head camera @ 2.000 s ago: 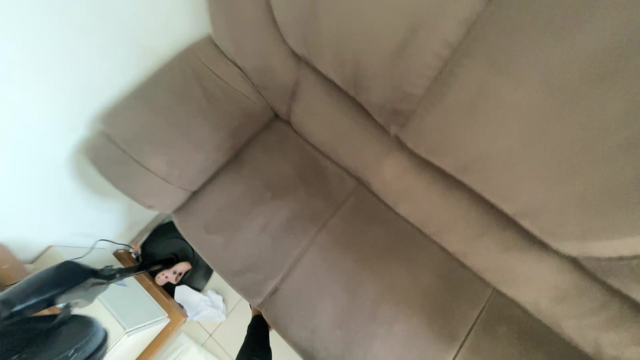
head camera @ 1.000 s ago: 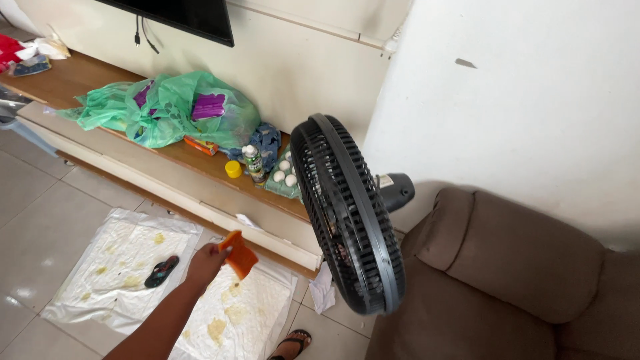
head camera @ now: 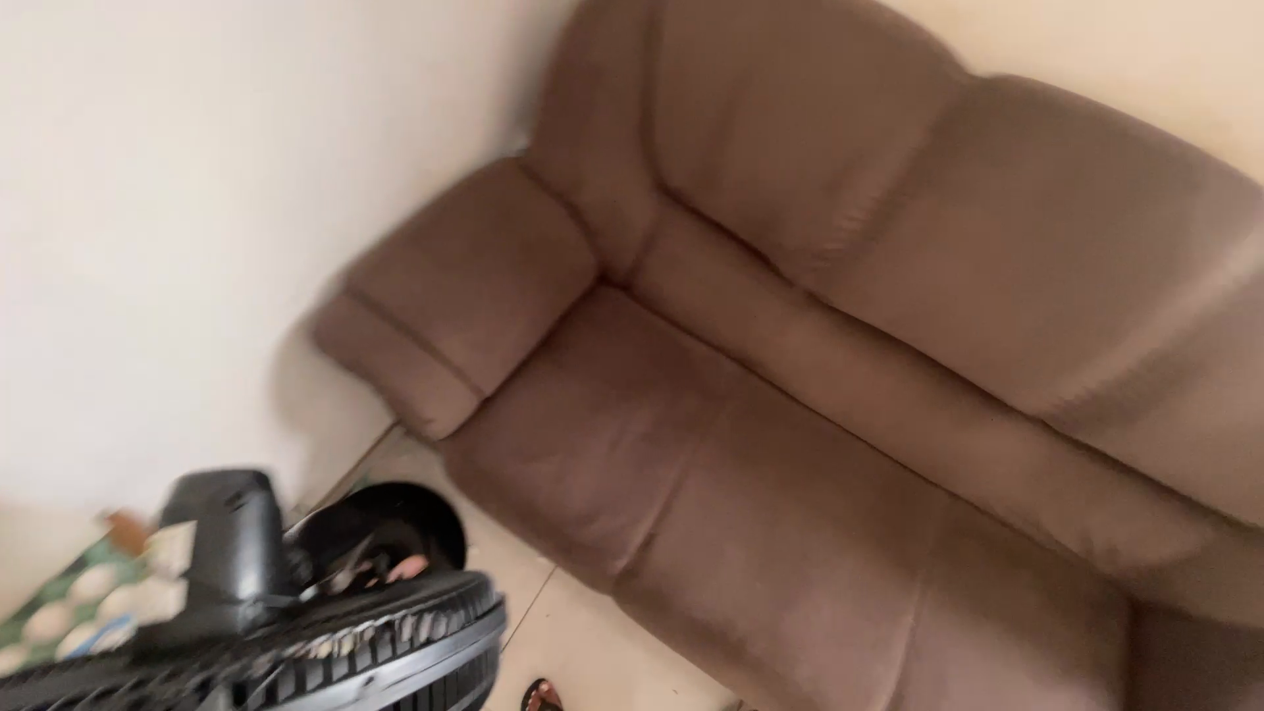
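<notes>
Neither my left hand nor my right hand shows in the head view. A brown upholstered sofa (head camera: pixel 770 474) fills the middle and right, with its armrest (head camera: pixel 464 286) close to the white wall. At the lower left is the blurred black cage of an electric fan (head camera: pixel 395 652), with the motor housing (head camera: pixel 222 543) behind it. Beyond the cage lies the fan's round black base (head camera: pixel 415 509); a small pinkish thing on or near it is too blurred to name.
Several eggs (head camera: pixel 94 583) sit in a green tray at the lower left edge. A foot in a dark sandal (head camera: pixel 541 695) stands on the pale tiled floor (head camera: pixel 523 592) between the fan and the sofa. The white wall (head camera: pixel 178 197) rises at the left.
The view has swung from the bench and floor to the sofa. The hand with a flat orange thing, seen one second ago over the stained white pads, is out of view.
</notes>
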